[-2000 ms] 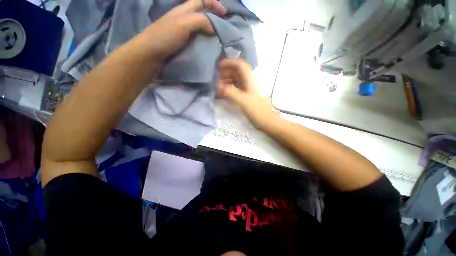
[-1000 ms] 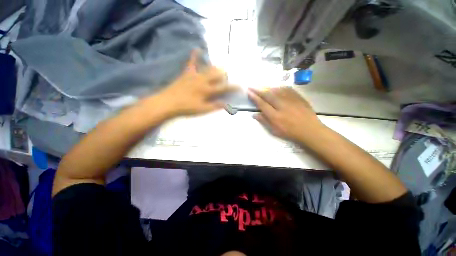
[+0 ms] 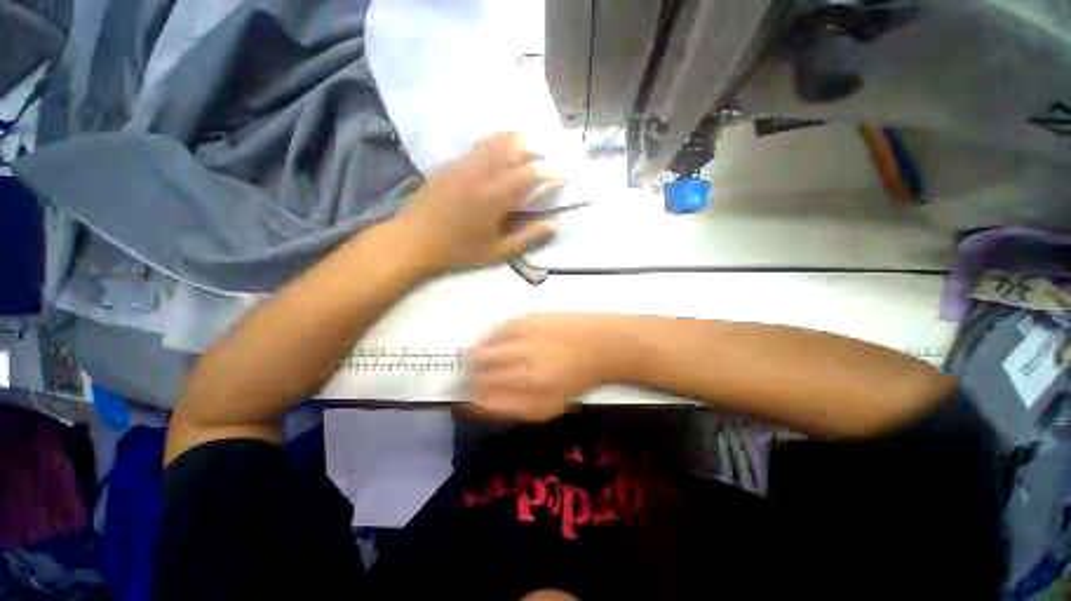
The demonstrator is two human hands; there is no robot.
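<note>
A large grey garment piece [image 3: 282,141] lies heaped left of the needle, and its part under the lamp looks white. My left hand [image 3: 484,206] is blurred on the cloth edge beside the needle area. A small curled strip [image 3: 529,271] shows just below its fingers; whether it is gripped is unclear. My right hand [image 3: 534,366] is blurred over the front table edge, away from the cloth, and its fingertips are unclear. The sewing machine head [image 3: 728,71] is at upper right. Glare hides the presser foot and needle.
A blue knob [image 3: 687,195] sits right of the needle area. Orange and dark snips [image 3: 895,162] lie farther right. A printed ruler scale [image 3: 399,362] runs along the front table edge. A grey bundle with a white tag [image 3: 1034,362] is at far right.
My right hand has moved from the cloth down and left to the table's front edge. My left hand stays near the needle, slightly higher. White-looking cloth now shows beside the machine head.
</note>
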